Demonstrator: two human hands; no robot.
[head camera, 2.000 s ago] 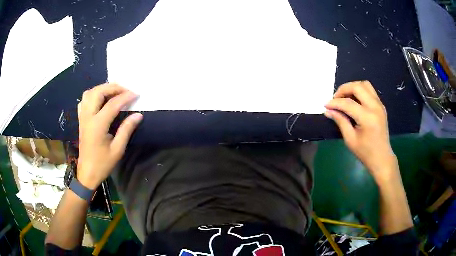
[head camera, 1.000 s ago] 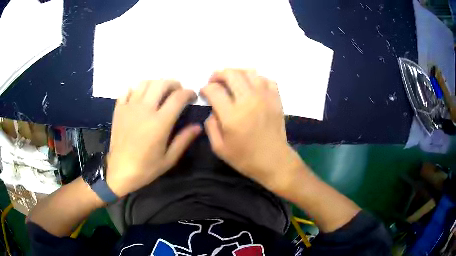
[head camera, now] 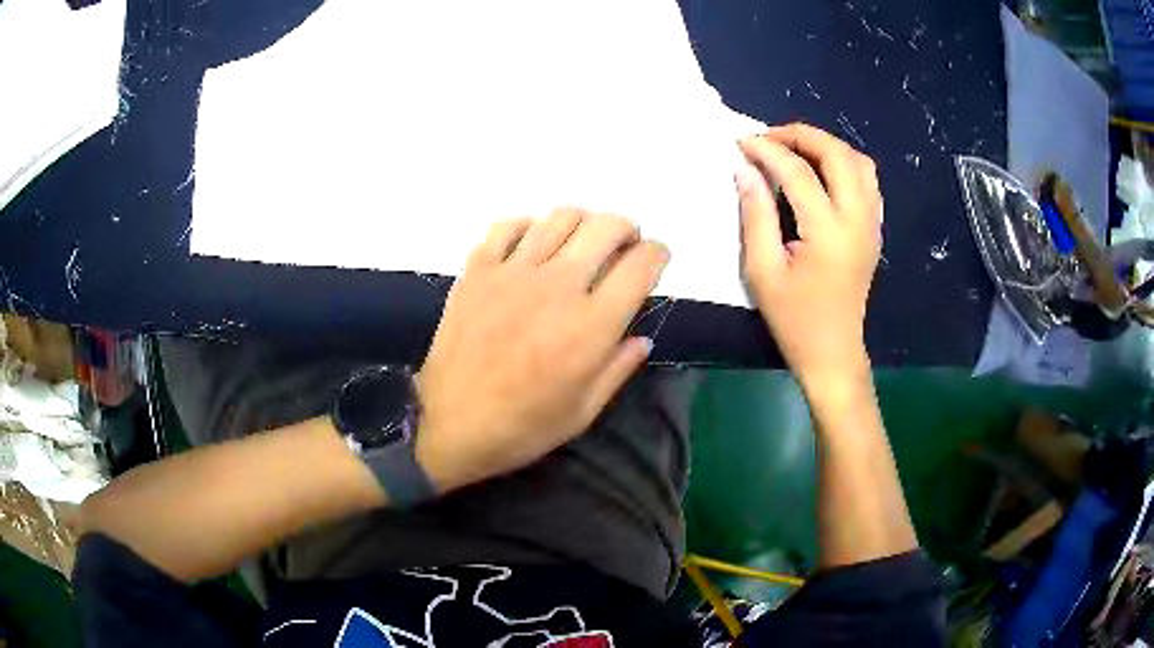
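Note:
The white sleeve panel lies flat on the black cloth-covered table, its straight edge towards me and its top cut off by the picture's upper rim. My left hand lies over the straight edge right of its middle, fingertips on the cloth, thumb below the edge. My right hand is at the panel's right end, with thumb and fingertips at its side edge; the fingers hide the corner area. Whether a fold lies under the fingers cannot be seen.
The steam iron rests at the right table edge, beside a grey-blue cloth. Another white piece lies at the far left. Pale thread ends lie on the black cover. A box with white cloth stands below the table at left.
My left hand has moved right along the panel's straight edge. My right hand has gone from the middle to the panel's right end. The view has shifted slightly right.

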